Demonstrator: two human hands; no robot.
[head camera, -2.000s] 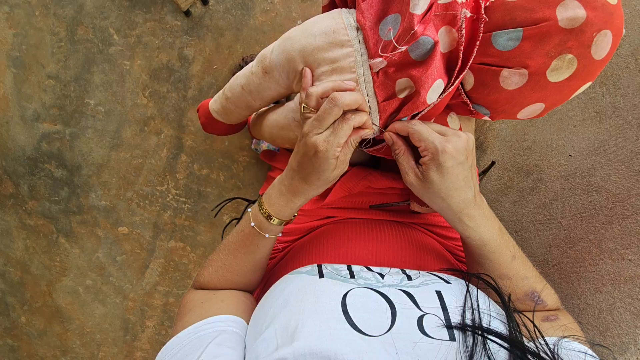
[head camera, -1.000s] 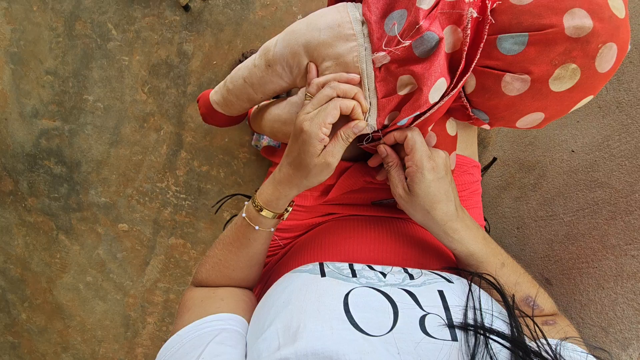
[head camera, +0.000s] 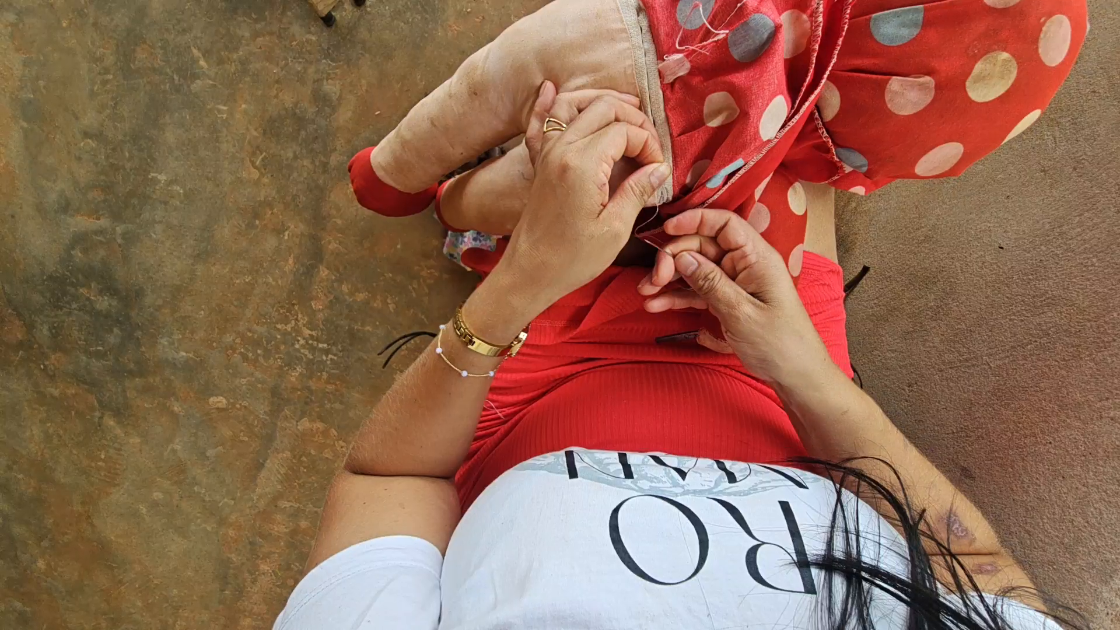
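A stuffed cloth doll part in beige fabric (head camera: 490, 87), with red foot ends (head camera: 385, 185), lies across my lap. It meets red polka-dot fabric (head camera: 717, 79) along a light seam edge (head camera: 649, 79). My left hand (head camera: 586, 166) pinches that edge between thumb and index finger near its lower end, the other fingers resting on the beige cloth. Just right of it, my right hand (head camera: 731, 271) holds a thin sewing needle (head camera: 654, 247) between thumb and fingers, its tip pointing up-left towards the fabric. A fine thread (head camera: 649, 217) shows between the hands.
Stuffed polka-dot fabric (head camera: 954, 79) spreads at the upper right. Loose threads (head camera: 704, 37) lie on the cloth. Red shorts (head camera: 647, 402) cover my lap. A mottled floor (head camera: 175, 262) is on the left and a brown textured surface (head camera: 989, 332) on the right. Dark-tipped legs of some object (head camera: 328, 16) show at the top.
My right hand has drawn slightly down and away from the seam, and the needle now shows at its fingertips. My left hand keeps holding the seam edge.
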